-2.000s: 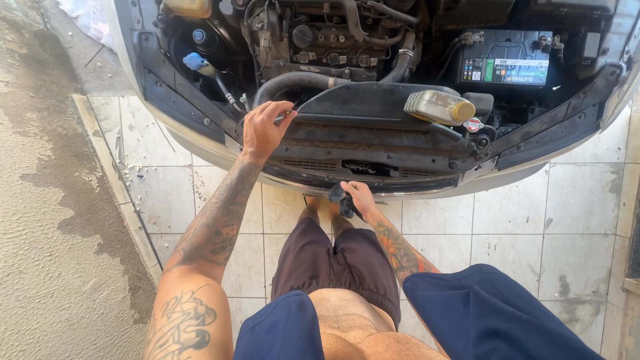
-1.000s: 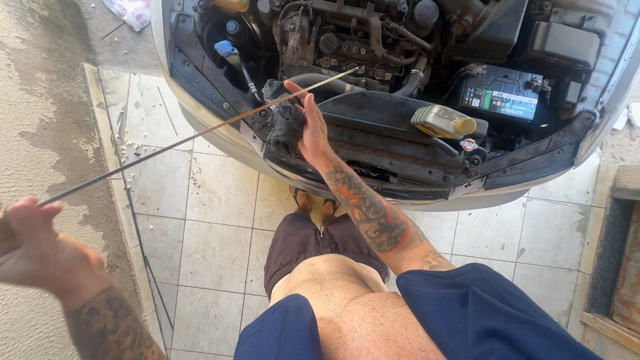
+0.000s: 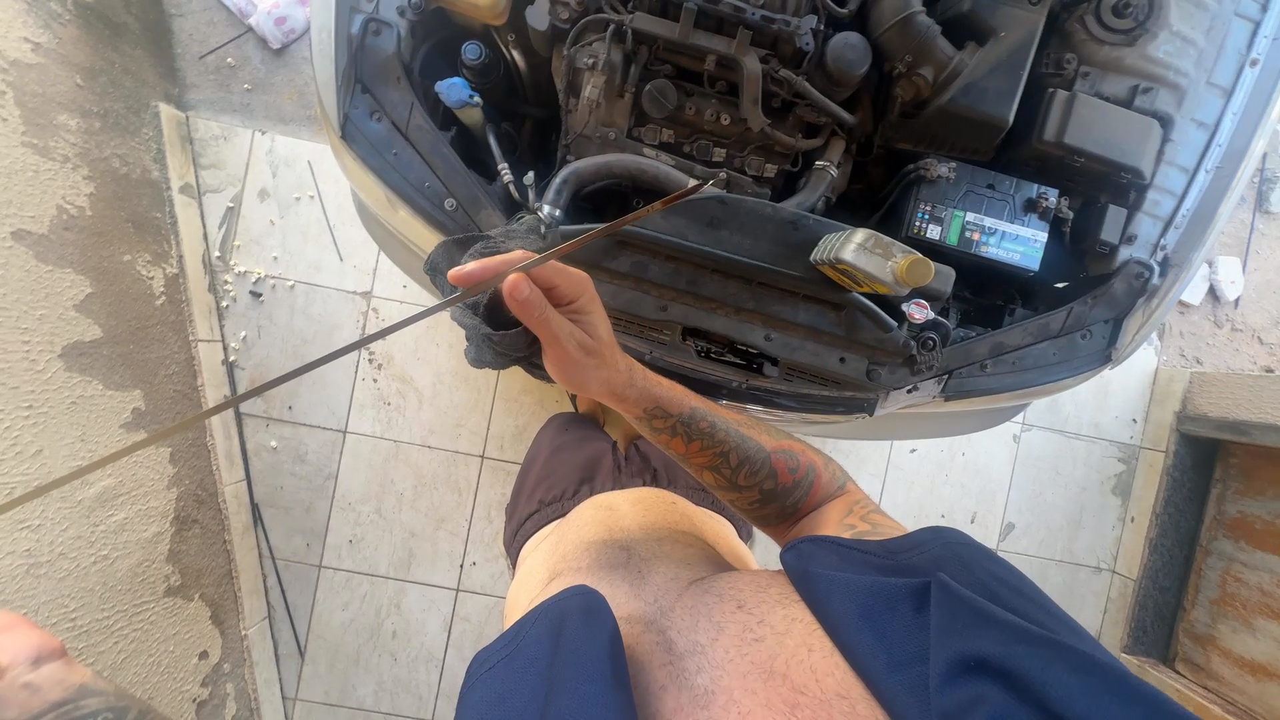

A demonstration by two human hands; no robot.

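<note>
A long thin metal dipstick (image 3: 345, 352) runs from the left edge up to the front of the engine, its tip brown with oil. My right hand (image 3: 560, 320) holds a dark grey cloth (image 3: 488, 325), with the fingers beside the dipstick near its oily end. My left hand (image 3: 30, 645) is mostly cut off at the lower left edge; its fingers and the dipstick's far end are out of view. Beyond lies the open engine bay, with the engine (image 3: 690, 110) and a black radiator hose (image 3: 620, 172).
An oil bottle (image 3: 870, 262) with a yellowish cap lies on the front panel near the battery (image 3: 980, 222). A blue-capped reservoir neck (image 3: 458, 93) stands at the left. The car's front edge (image 3: 985, 415) curves above the tiled floor (image 3: 400, 500). A rough wall (image 3: 90, 300) borders the left.
The dipstick, not plainly visible two seconds ago, came into view one second ago. My right hand with the cloth moved from the front edge to the left side of the bay; my left hand moved down-left.
</note>
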